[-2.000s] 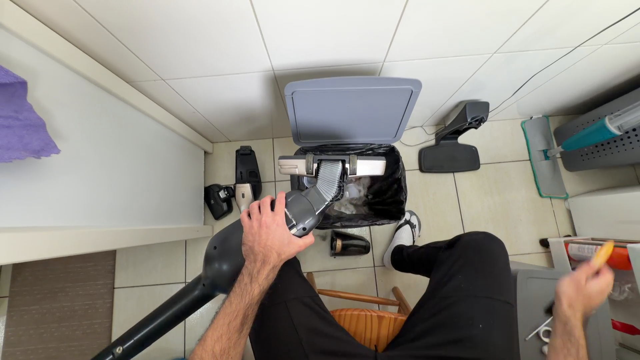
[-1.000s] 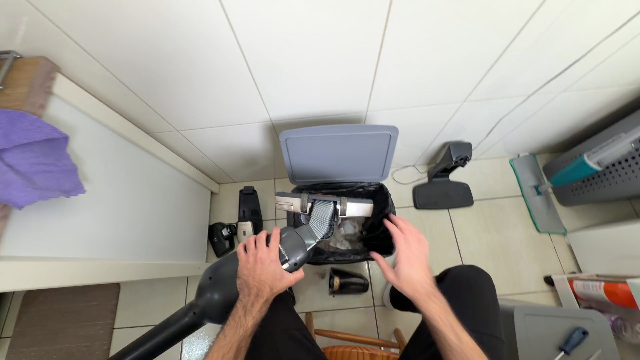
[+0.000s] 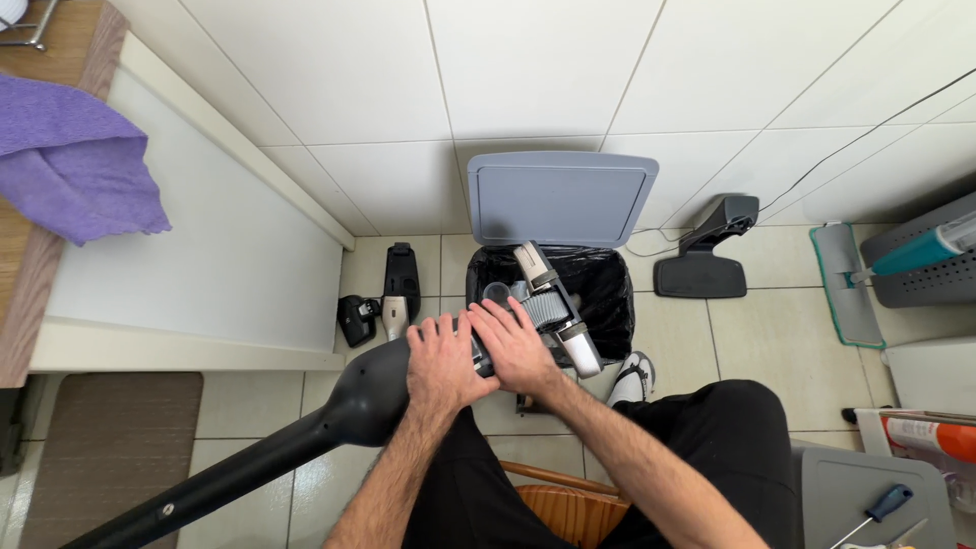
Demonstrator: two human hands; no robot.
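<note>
A black stick vacuum cleaner body (image 3: 358,400) lies diagonally from the lower left, its ribbed hose and silver-and-black floor head (image 3: 560,309) over a trash bin lined with a black bag (image 3: 610,290). My left hand (image 3: 446,366) grips the vacuum near its neck. Beside it, my right hand (image 3: 518,347) rests on the same neck, fingers together, its thumb side touching my left hand. The bin's grey lid (image 3: 560,198) stands raised against the tiled wall. Inside the bin, a clear plastic cup (image 3: 496,293) shows left of the floor head.
Black-and-silver vacuum parts (image 3: 400,286) lie on the floor left of the bin; a black stand (image 3: 700,274) is at its right. A flat mop (image 3: 846,286) lies farther right. A screwdriver (image 3: 890,502) rests on a grey lid at lower right. A purple cloth (image 3: 76,160) hangs over the counter.
My right hand has moved left from beside the bin onto the vacuum's neck. The floor head has turned from level to diagonal. Two seconds ago that hand held a yellow-handled thing at the right.
</note>
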